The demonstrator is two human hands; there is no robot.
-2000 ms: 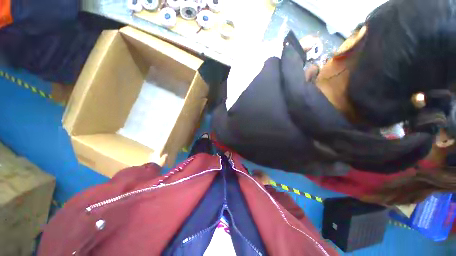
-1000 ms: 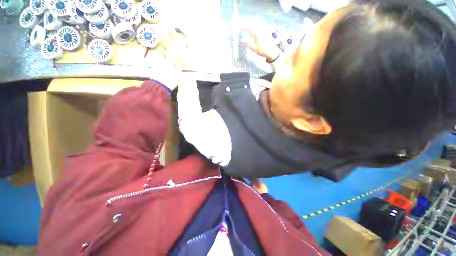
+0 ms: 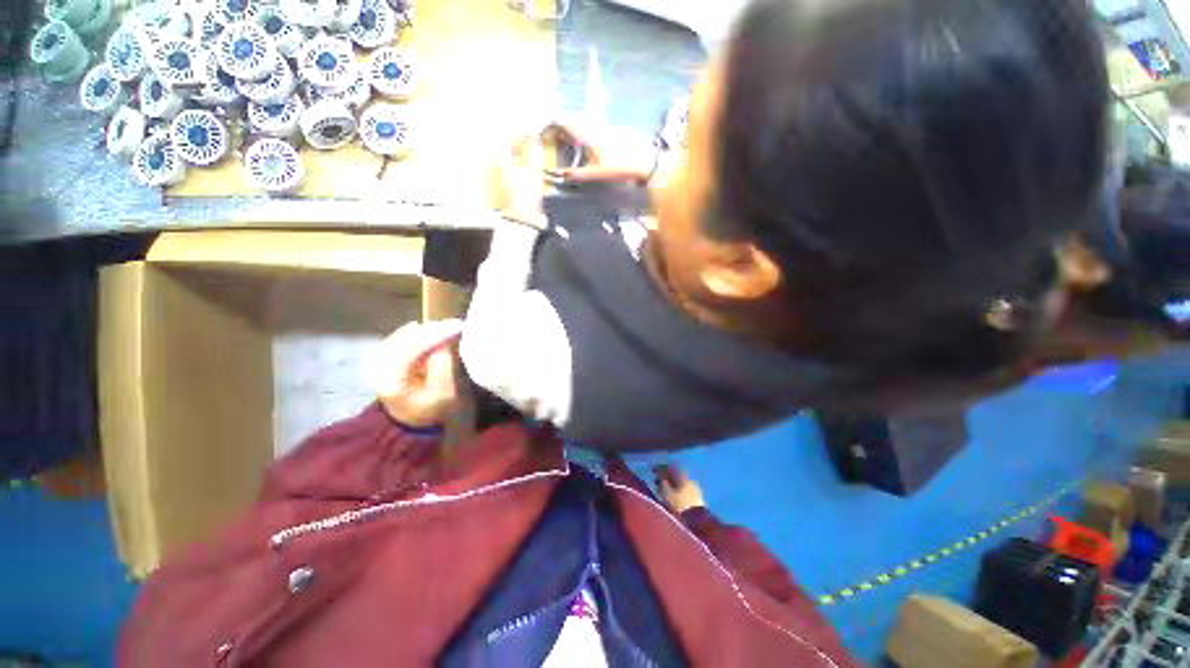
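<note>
My left hand (image 3: 420,371) comes out of the maroon sleeve at the right side of the open cardboard carton (image 3: 120,405). Its fingers are bent and blurred; whether they grip the carton edge or anything else cannot be told. My right hand (image 3: 680,491) is small and low, by the right sleeve; its fingers and any hold are unclear. A pile of pale round fan heads (image 3: 244,50) with blue centres lies on the bench at upper left. The carton stands below the bench edge, with pale sheet material (image 3: 320,379) inside.
A seated person (image 3: 914,170) in dark clothing with a white sleeve cover (image 3: 519,355) leans close on the right, hands over the bench (image 3: 65,196). A black box (image 3: 900,450) stands on the blue floor. More boxes and a wire rack (image 3: 1148,613) are at lower right.
My left hand has drawn back from the bench edge beside the fan heads, down to the carton's right side. The seated person's hands have come closer together. The view has shifted slightly.
</note>
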